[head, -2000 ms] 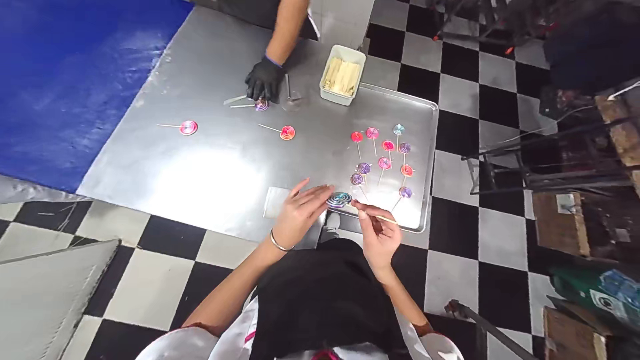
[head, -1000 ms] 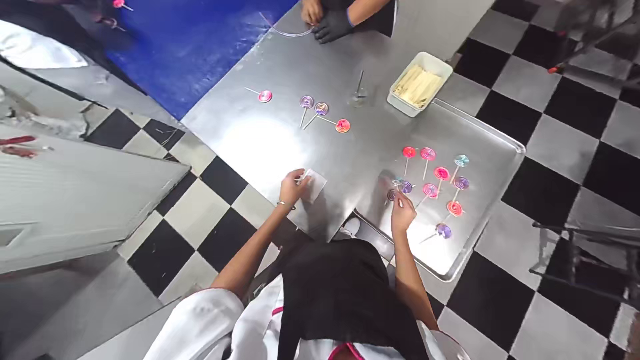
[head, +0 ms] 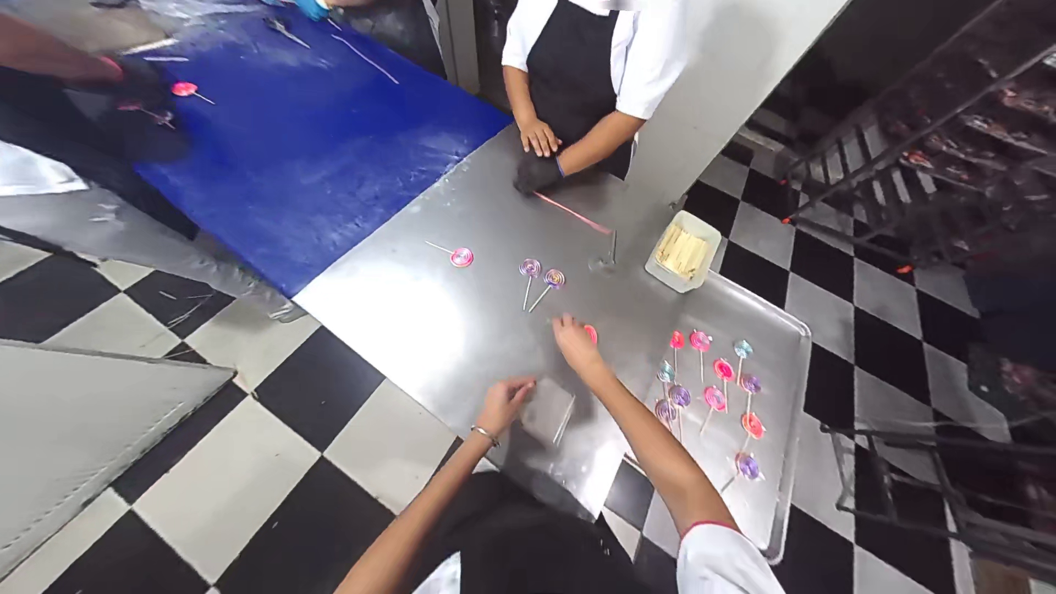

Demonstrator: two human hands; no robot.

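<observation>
My left hand is low over the metal table, thumb and fingertips at the upper left corner of a clear plastic wrapper sheet. A thin white stick or strip lies along the sheet's right side. Farther forward, my right hand is over a red spiral lollipop, partly covering it; its grip is hidden. Beyond it lie a purple lollipop and a purple-orange one. A pink lollipop lies to their left. Several wrapped lollipops rest on the metal tray at right.
A white container of sticks stands by the tray's far corner. Across the table a co-worker's gloved hand touches a pink candy strand. Other people work around the blue-covered table at far left, where a pink lollipop lies.
My right hand has left the tray, where it held a blue lollipop, and moved left and forward to the red lollipop. A blue lollipop now lies on the tray. The view has swung considerably.
</observation>
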